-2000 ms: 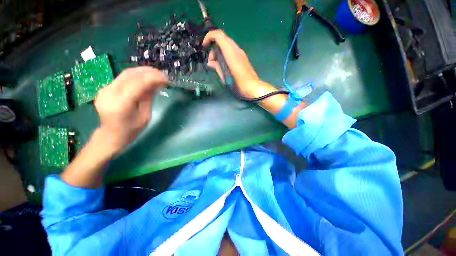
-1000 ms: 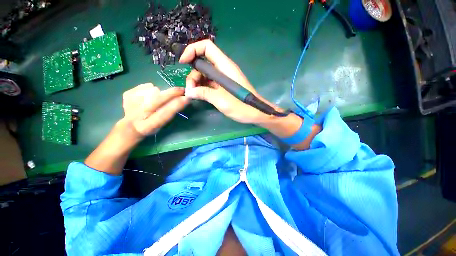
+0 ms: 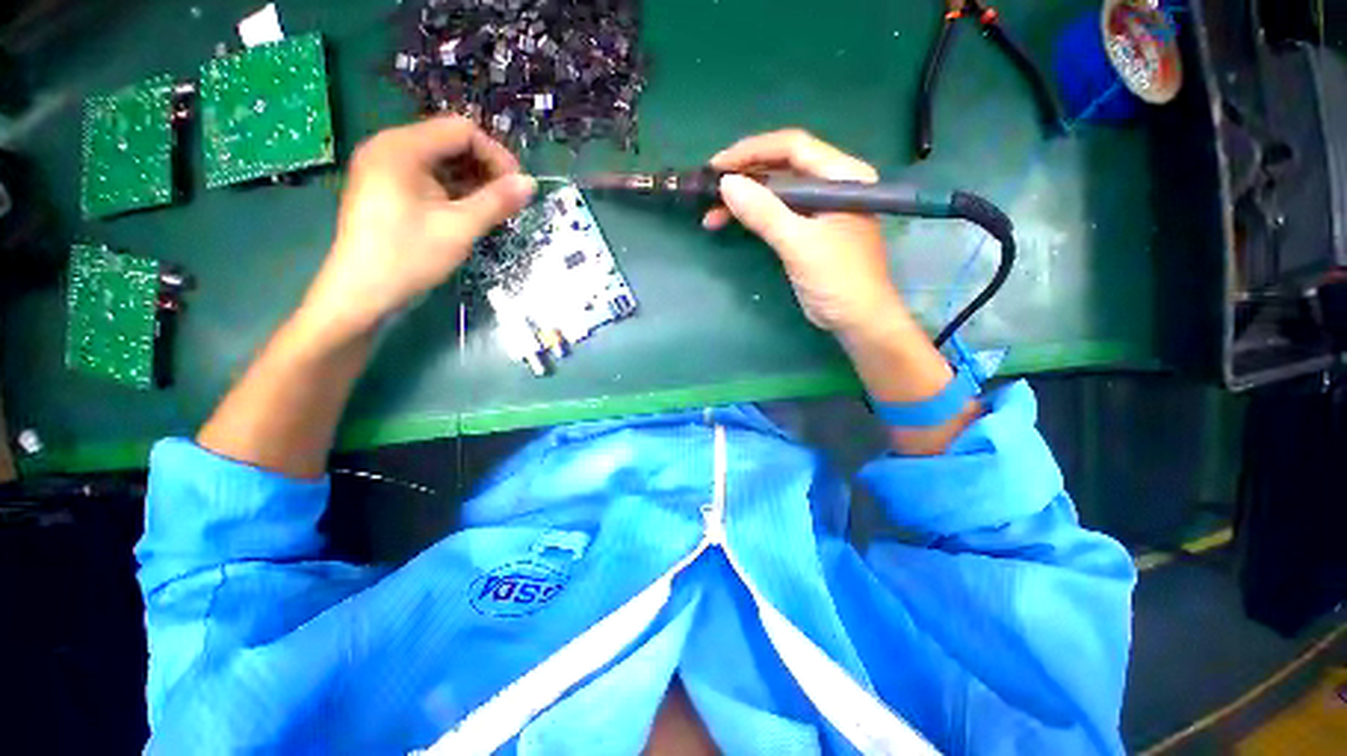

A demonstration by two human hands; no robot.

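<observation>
A whitish circuit board [image 3: 573,273] lies on the green mat in front of me, component face up, with connectors at its near edge. My right hand [image 3: 805,222] holds the soldering iron [image 3: 849,197] by its thick black handle. The iron's metal tip points left, at the board's far edge. My left hand [image 3: 421,207] is at the board's far left corner, thumb and forefinger pinched together. A thin strand of solder wire [image 3: 463,340] hangs down below the left hand. The exact contact at the tip is too small to tell.
Small black components [image 3: 525,67] are heaped behind the board. Several green boards [image 3: 266,111] lie at left, near a white scrap [image 3: 260,25]. Nippers [image 3: 982,67], a blue spool [image 3: 1101,74] and a black tray [image 3: 1223,236] are at right. A wrist strap [image 3: 928,409] is on my right wrist.
The board now shows its whitish face, turned on the mat. My right hand has moved right and holds the iron nearly level, tip leftward. My left hand has moved up to the board's far corner.
</observation>
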